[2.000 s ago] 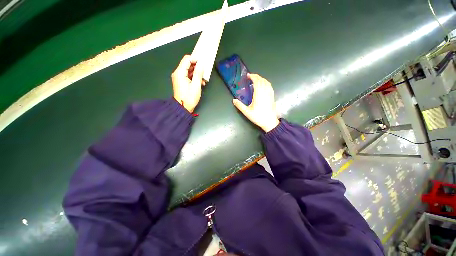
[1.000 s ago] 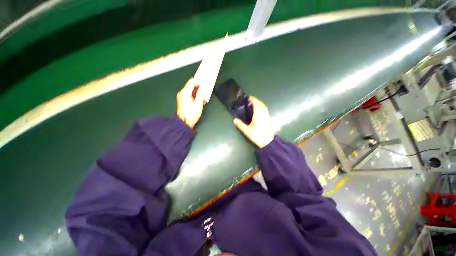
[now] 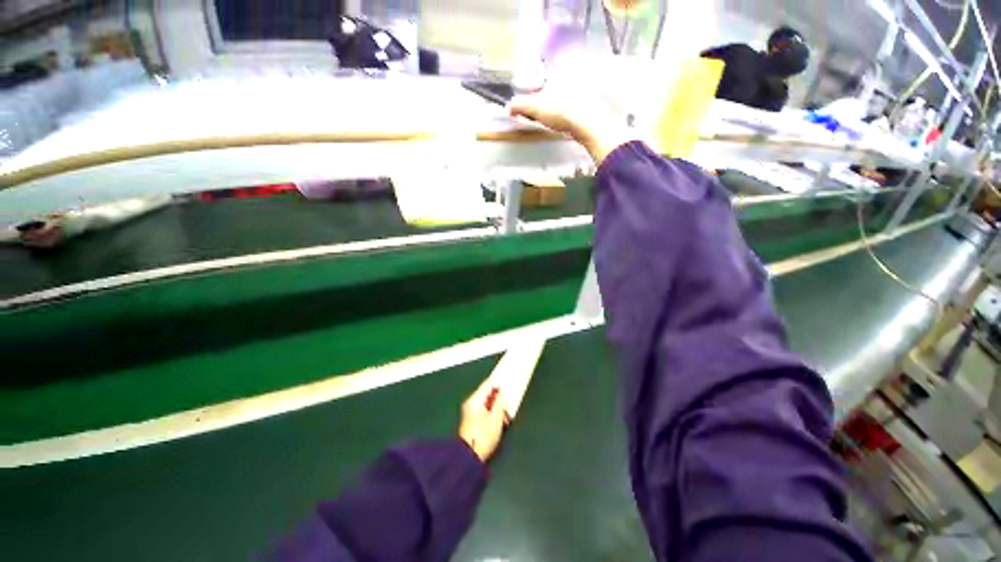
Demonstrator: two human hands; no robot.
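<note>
My left hand holds a narrow white sheet or booklet over the dark green bench, its far end near the cream rail. My right hand is raised at the white upper shelf. A thin dark slab, the smartphone, lies at its fingertips, almost flat at shelf height. Glare hides part of the right hand, and whether the phone rests on the shelf is unclear.
The green conveyor runs beyond the cream rail. A grey-white upright rises beside my right sleeve. A yellow sheet stands right of my hand. A pale card hangs below the shelf. A person is beyond the shelf.
The view has tilted up to the shelf. My right hand has lifted the phone from over the bench to shelf height. My left hand still holds the white sheet low.
</note>
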